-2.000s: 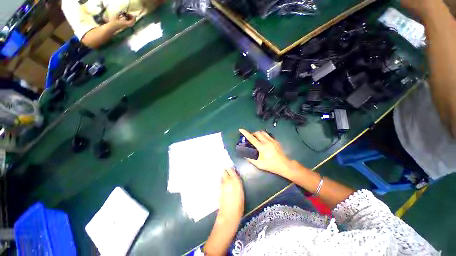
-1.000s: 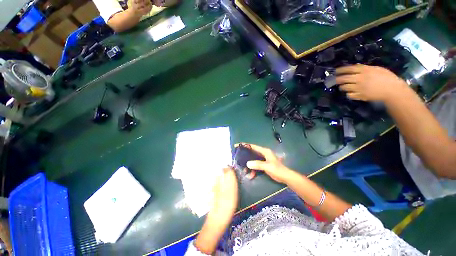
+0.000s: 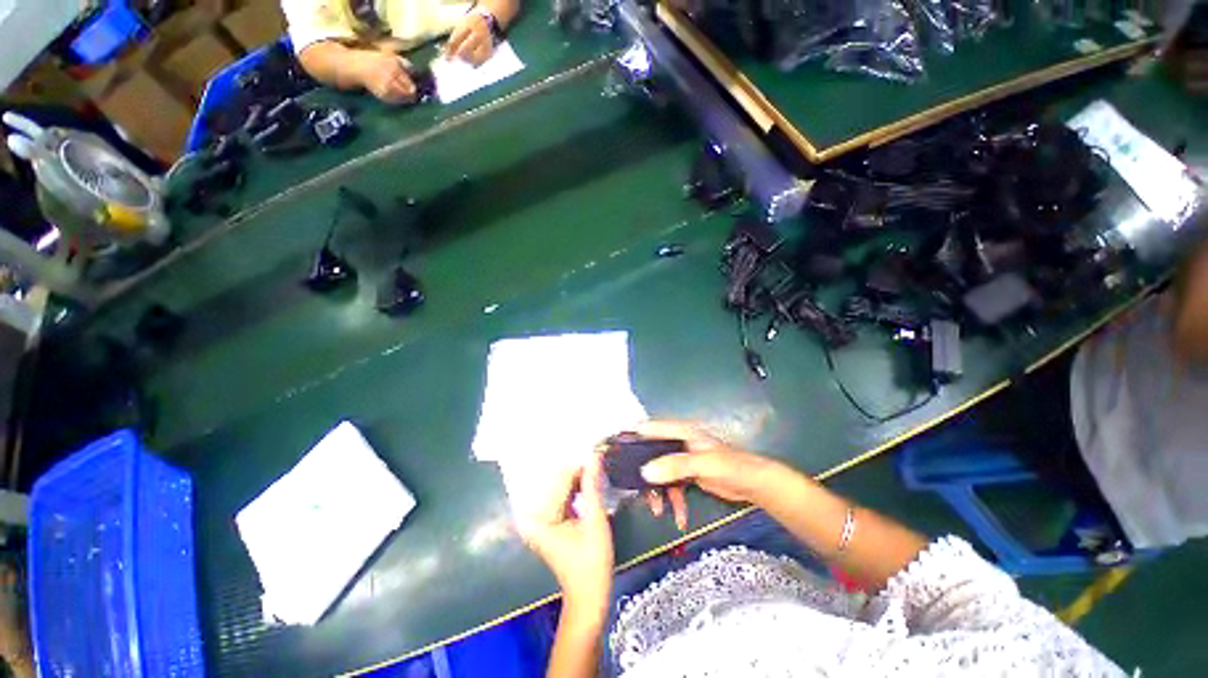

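Note:
A black power adapter [image 3: 633,462] lies in my right hand [image 3: 715,472], which grips it just above the bench by the lower right of the white sheets. My left hand [image 3: 578,532] is at the adapter's left end, its fingertips close together over the sheets' lower edge. Something thin and shiny shows between the hands, too blurred to name. The overlapping white sheets [image 3: 556,391] lie flat in front of me. The adapter's cord cannot be made out.
A loose adapter pile [image 3: 1000,298] is at right, beside a raised green board [image 3: 901,130] bearing bagged items. A white stack [image 3: 325,523] and blue basket [image 3: 113,563] are at left. Two small black adapters [image 3: 399,291] lie mid-bench. Co-workers sit across and at right.
My right hand has lifted the adapter from beside the sheets and brought it left to my left hand. The right co-worker's hand reached into the pile, then withdrew. The view has shifted slightly.

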